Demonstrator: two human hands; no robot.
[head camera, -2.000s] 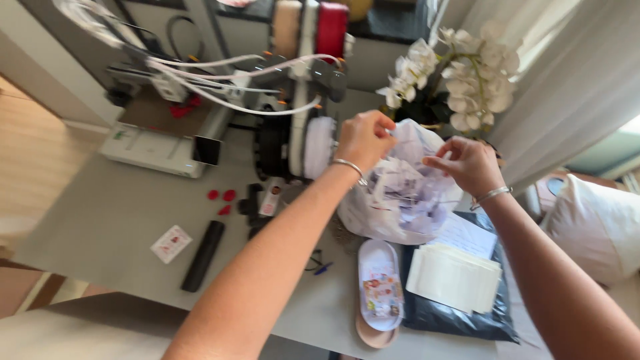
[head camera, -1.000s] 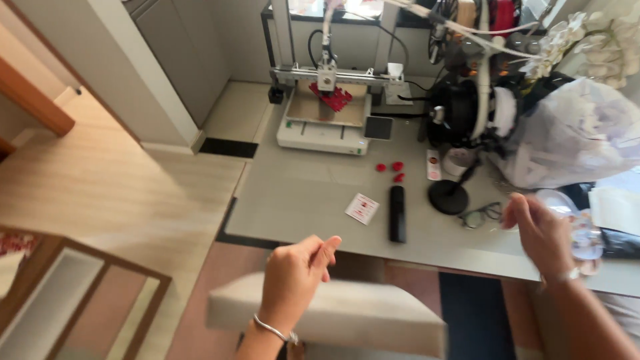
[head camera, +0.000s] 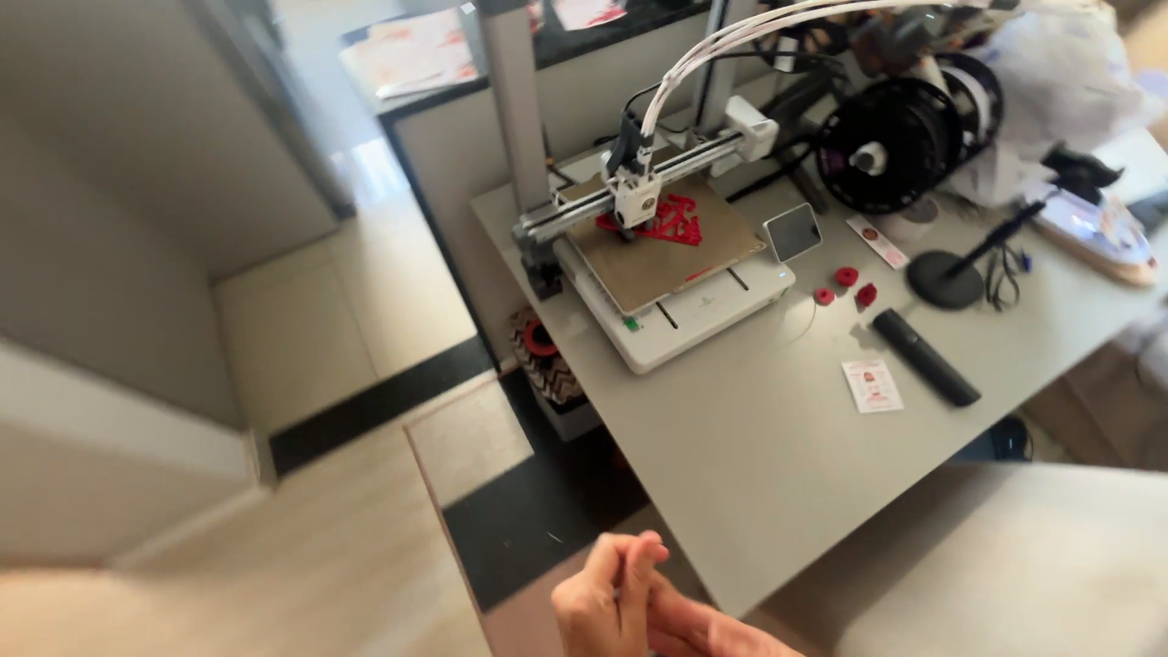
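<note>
My left hand (head camera: 602, 593) is low in the view, near the corner of the grey desk (head camera: 712, 474), with its fingers bent against my right hand (head camera: 698, 630). The two hands touch, and no object shows between them. Beyond them stands a white 3D printer (head camera: 693, 319), its print head (head camera: 636, 196) over a red printed piece (head camera: 675, 222) on the bed. Small red round parts (head camera: 847, 276) lie right of the printer, by its small screen (head camera: 793, 233). Nearer are a printed card (head camera: 872, 386) and a black oblong case (head camera: 926, 358).
A black round-based stand (head camera: 944, 279) and a dark cable (head camera: 1004, 278) lie on the right. Behind them are a black filament spool (head camera: 885, 146), a white plastic bag (head camera: 1058, 82) and an oval tray (head camera: 1095, 228). A pale padded seat (head camera: 1013, 557) is by the desk's near edge.
Both hands have left the plastic bag, where they were two seconds ago. They were apart one second ago and now touch each other. The view has swung left toward the printer.
</note>
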